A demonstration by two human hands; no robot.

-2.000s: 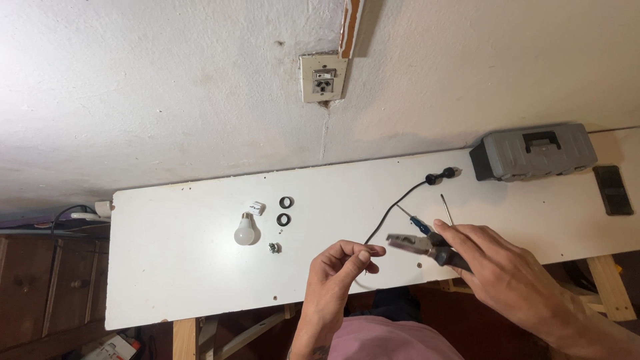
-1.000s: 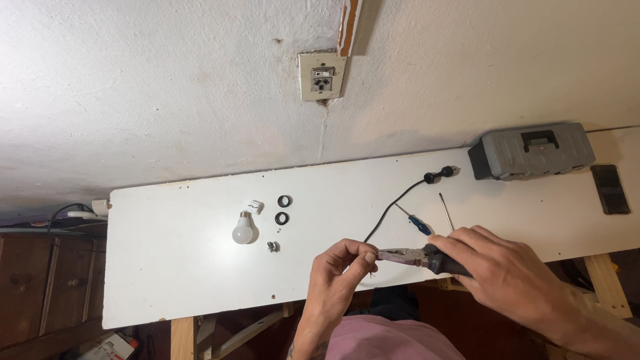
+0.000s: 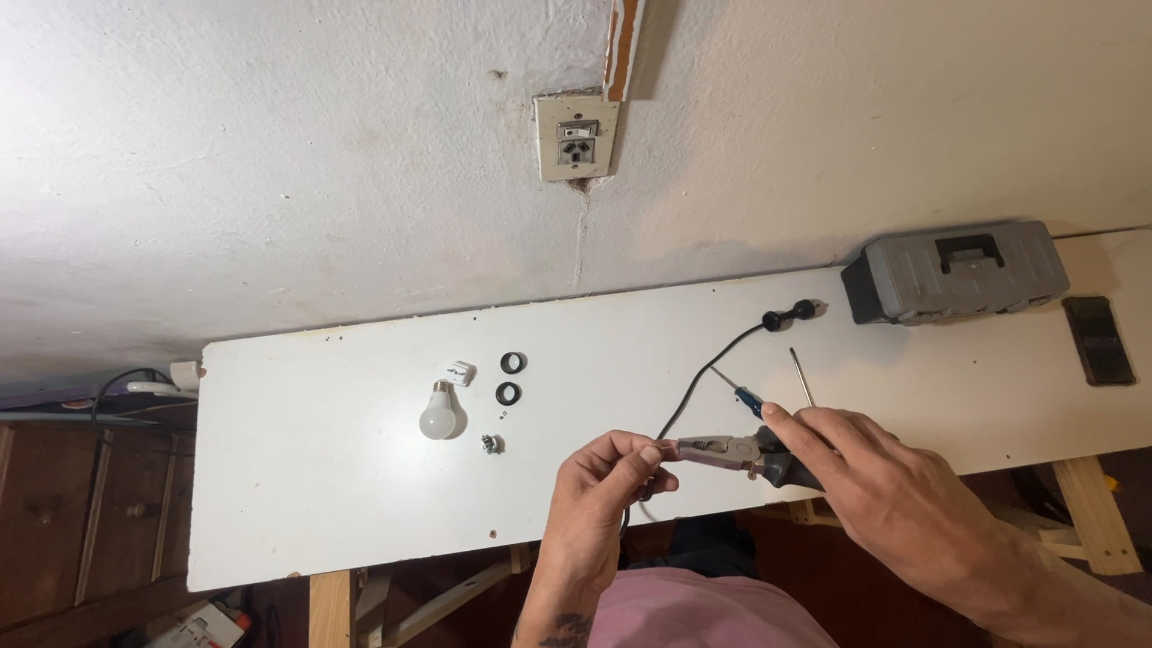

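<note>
My left hand (image 3: 601, 493) pinches the bare copper end of a black electrical cable (image 3: 694, 385) between thumb and forefinger. In my right hand (image 3: 886, 499) are combination pliers (image 3: 733, 453) with dark handles; their jaws point left and meet the wire at my left fingertips. The cable runs up the white board to black fittings (image 3: 790, 315). A blue-handled screwdriver (image 3: 747, 400) lies beside the cable, and another screwdriver's shaft (image 3: 799, 373) shows above my right hand. To the left lie an LED bulb (image 3: 437, 416), a white piece (image 3: 459, 373), two black rings (image 3: 508, 393) and a small metal part (image 3: 490, 444).
A grey toolbox (image 3: 967, 270) stands at the back right of the white board (image 3: 342, 468), with a dark phone (image 3: 1098, 340) right of it. A wall socket with a switch (image 3: 577, 139) is above. Wooden trestle legs (image 3: 332, 607) support the board.
The pliers have moved left from apart from my left hand, two seconds ago, to the wire at its fingertips. The bulb and the small parts have stayed in place.
</note>
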